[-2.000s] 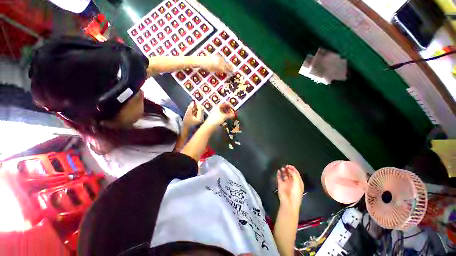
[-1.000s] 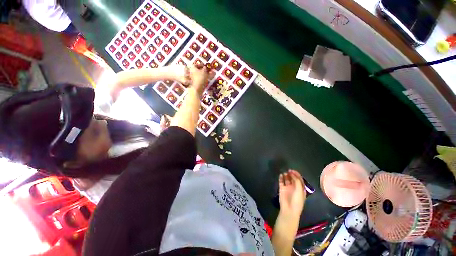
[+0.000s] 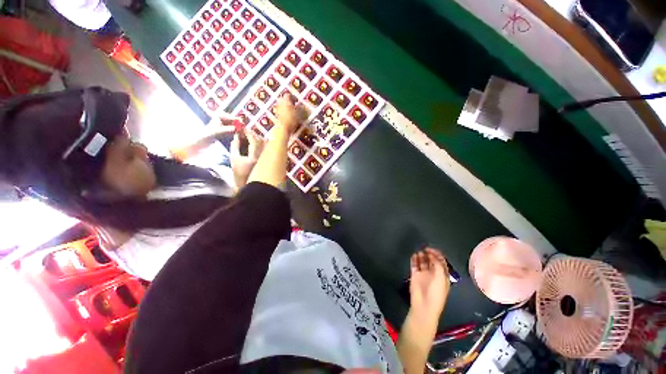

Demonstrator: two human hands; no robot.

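The near white blister tray (image 3: 307, 185) holds red units with round centres in a grid. A loose pile of small cream-yellow pieces (image 3: 332, 126) lies on it. More bits (image 3: 332, 197) lie on the bench beside its corner. My left hand (image 3: 289, 114) is over the middle of this tray, fingers down at the pockets. Its fingertips are blurred, so whether it holds a unit is unclear. My right hand (image 3: 429, 269) lies on the dark bench with curled fingers, away from the trays. A dark flat object (image 3: 453, 276) shows beside it. Nothing can be made out in its fingers.
A second filled tray (image 3: 211, 107) adjoins at upper left. Another person's hands (image 3: 247, 150) are at the near tray's left edge, close to my left arm. A pink fan (image 3: 584, 307), white power strip (image 3: 504, 347) and red stick (image 3: 454, 334) are at lower right. Grey-white scraps (image 3: 504, 109) lie on the green belt.
My left hand has moved from the near tray's lower edge to over its middle. The other person's hand has drawn back from the tray to its left edge. My right hand has stayed about in place.
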